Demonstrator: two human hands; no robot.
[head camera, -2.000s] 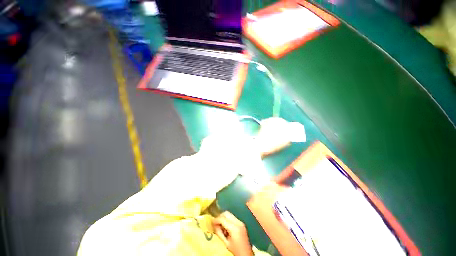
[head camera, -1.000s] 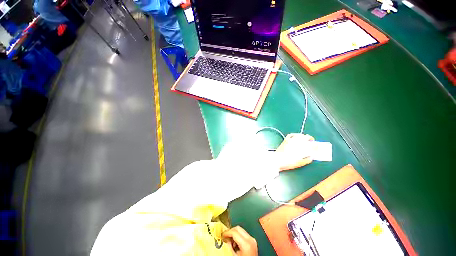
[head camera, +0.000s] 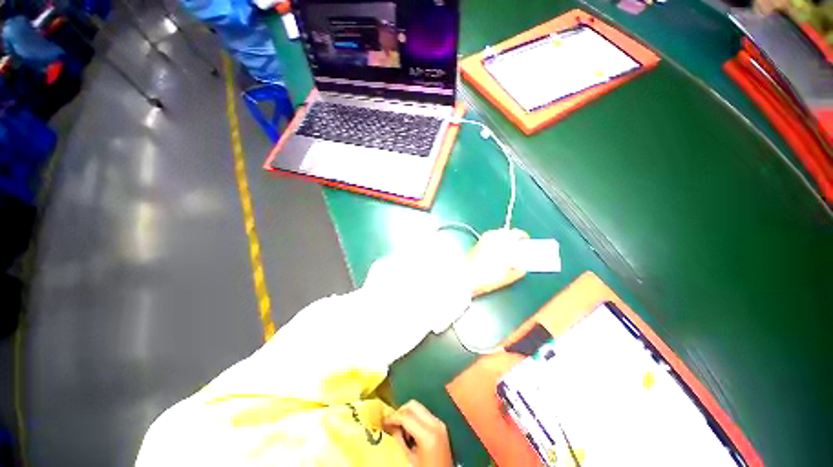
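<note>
A white panel (head camera: 630, 392) lies on a red-orange pad (head camera: 475, 383) at the lower right. A small black piece (head camera: 530, 339) with a green spot sits at the panel's near corner, on a thin cable. My left hand (head camera: 498, 260), overexposed, grips the edge of a small white box (head camera: 542, 255) beside the pale cable (head camera: 511, 178). My right hand (head camera: 425, 433) is at the bottom edge, left of the pad, with fingers curled; whether it holds something is unclear. The open laptop (head camera: 370, 128) shows a small camera picture on its dark screen.
A second white panel (head camera: 562, 68) lies on a red-orange pad on the green conveyor (head camera: 685, 182). Stacked red-orange pads (head camera: 776, 119) with grey sheets are at the upper right. A person's blue trouser leg (head camera: 251, 46) and a grey floor with a yellow line (head camera: 247, 205) are at the left.
The laptop screen now shows a camera picture window. The view has shifted, bringing the stacked pads in at the upper right. My left hand stays at the white box and my right hand stays curled.
</note>
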